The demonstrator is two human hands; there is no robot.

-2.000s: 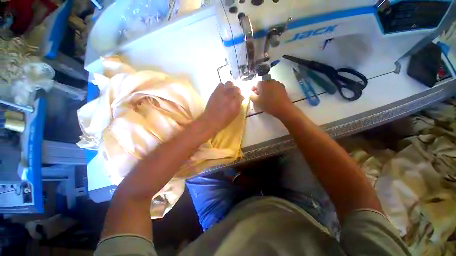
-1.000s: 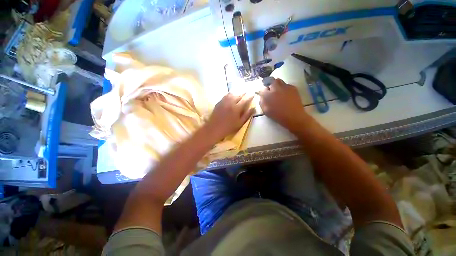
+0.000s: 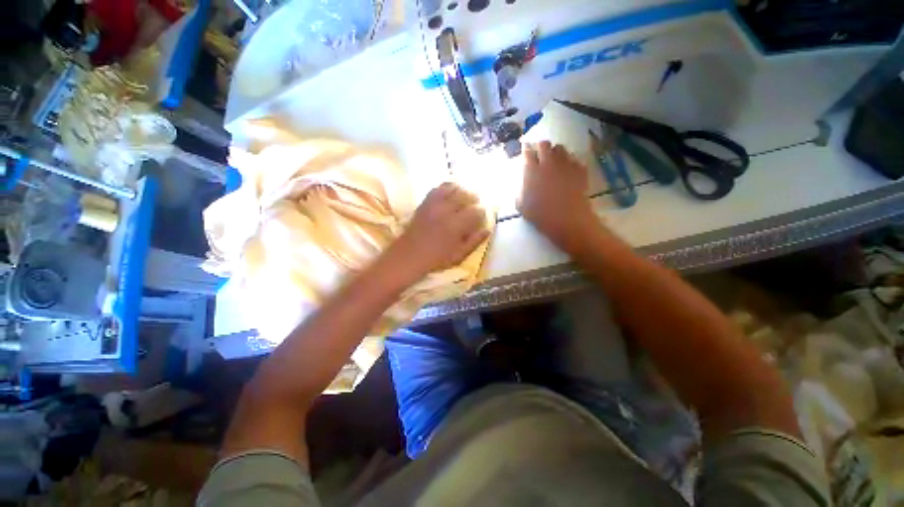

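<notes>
The cream garment piece (image 3: 317,223) lies bunched on the left of the white machine bed, with an edge running to the brightly lit needle area. My left hand (image 3: 446,228) is closed on the fabric just left of and in front of the presser foot (image 3: 488,137). My right hand (image 3: 555,186) rests on the bed right of the foot, fingers bent towards the needle area. Glare hides what is under its fingertips. The white JACK sewing machine (image 3: 644,89) stands behind both hands.
Black shears (image 3: 684,153) lie right of my right hand, with light blue snips (image 3: 617,173) and a dark green tool (image 3: 649,160) beside them. A dark box (image 3: 877,134) is at the far right. A cream fabric heap (image 3: 843,386) is below table level at right. Another machine (image 3: 59,287) stands at left.
My hands have moved a little apart; the left is nearer the table's front edge. The bunched fabric stays on the left. The camera view has shifted.
</notes>
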